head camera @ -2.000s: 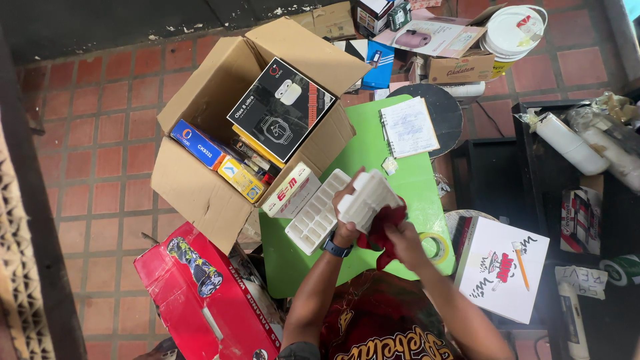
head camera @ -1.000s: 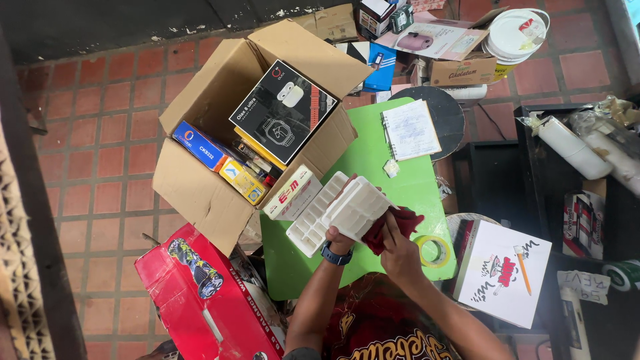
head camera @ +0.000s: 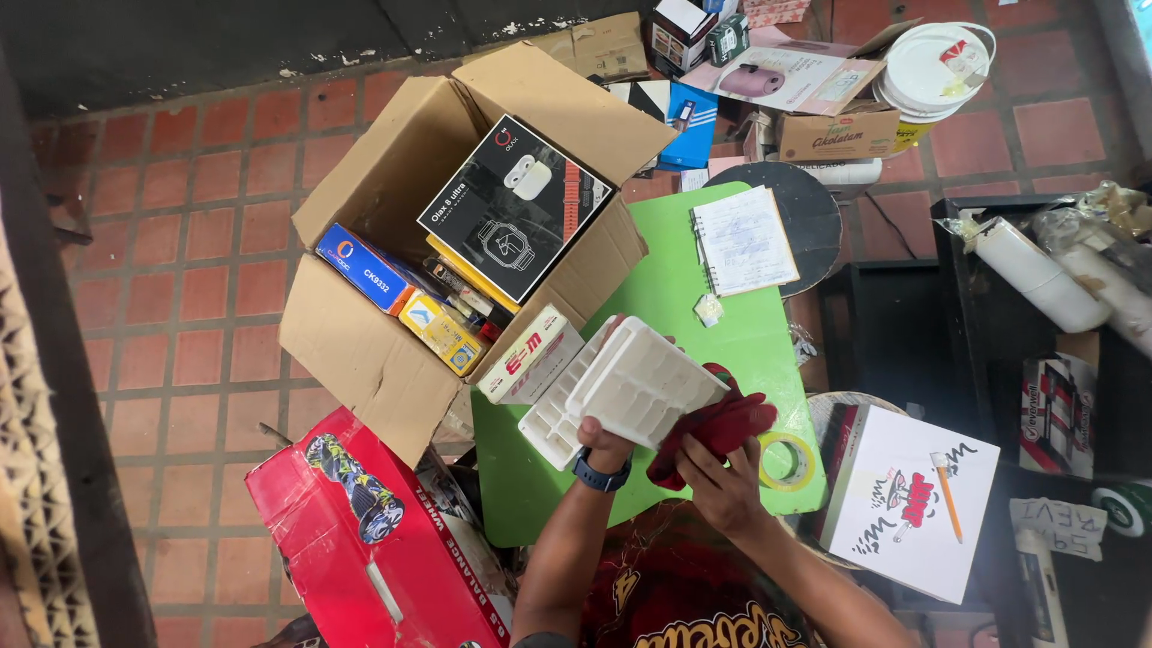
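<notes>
My left hand (head camera: 605,445), with a watch on its wrist, grips a white plastic compartment tray (head camera: 643,382) by its lower edge, the tray held tilted above the green table (head camera: 711,351). My right hand (head camera: 720,472) holds a dark red cloth (head camera: 711,430) against the tray's right end. A second white compartment tray (head camera: 560,423) lies partly beneath the first, at its left. Beside it stands a small white box with red print (head camera: 531,360). A notebook (head camera: 745,241) and a roll of yellow tape (head camera: 786,461) rest on the table.
An open cardboard box (head camera: 360,351) holding a black smartwatch box (head camera: 516,207) and smaller boxes stands at the left. Below it is a red balance-wheel box (head camera: 360,540). A white box (head camera: 913,504) is at the right, a lidded white bucket (head camera: 936,67) at the upper right.
The held tray has turned from a steeper angle to a flatter one, its ribbed face now showing. The red cloth has moved around its right end and hangs below my right hand's fingers less bunched.
</notes>
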